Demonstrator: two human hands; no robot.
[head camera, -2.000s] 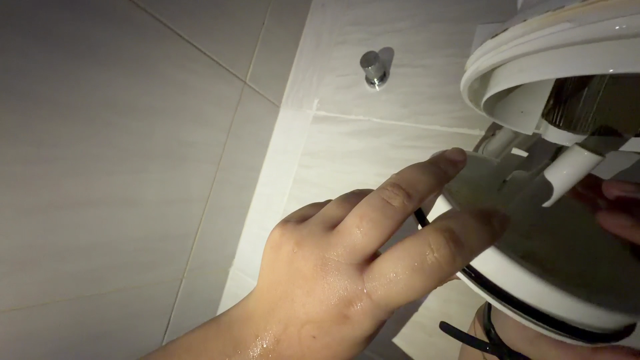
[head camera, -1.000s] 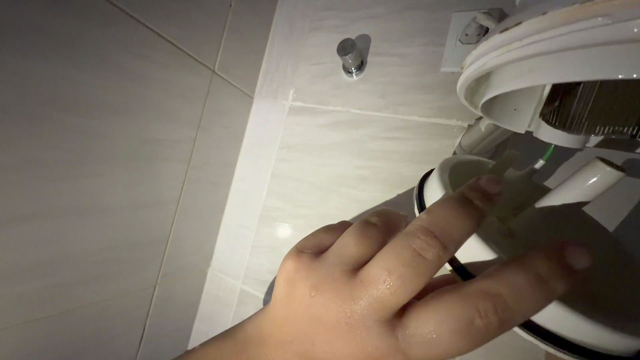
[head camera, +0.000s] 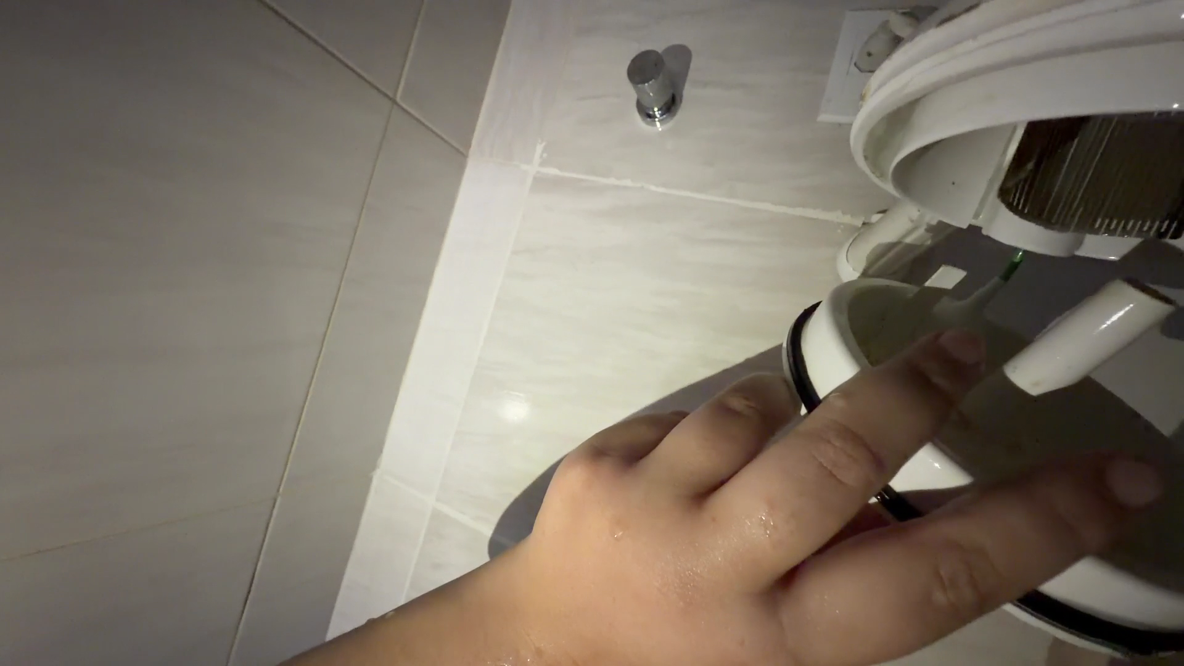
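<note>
My left hand, wet on its back, reaches in from the bottom and holds the near wall of a white round plastic cover. Two fingers extend over its rim into the hollow; the others are bent by its outer side. A black rubber ring runs around the cover. A short white tube slants above the hollow. Higher up is a white round housing with a dark ribbed part inside. A sliver of skin at the bottom right edge may be my right hand; its hold is hidden.
Behind is a pale tiled wall with a small metal knob sticking out. A white wall plate sits beside the housing. Below it are a thin green wire and a white pipe. Another tiled wall stands at the left.
The cover sits lower from the housing than two seconds ago, with a wider gap between them. My left hand has moved right with its fingers farther over the hollow. The right-hand fingers seen earlier have left view.
</note>
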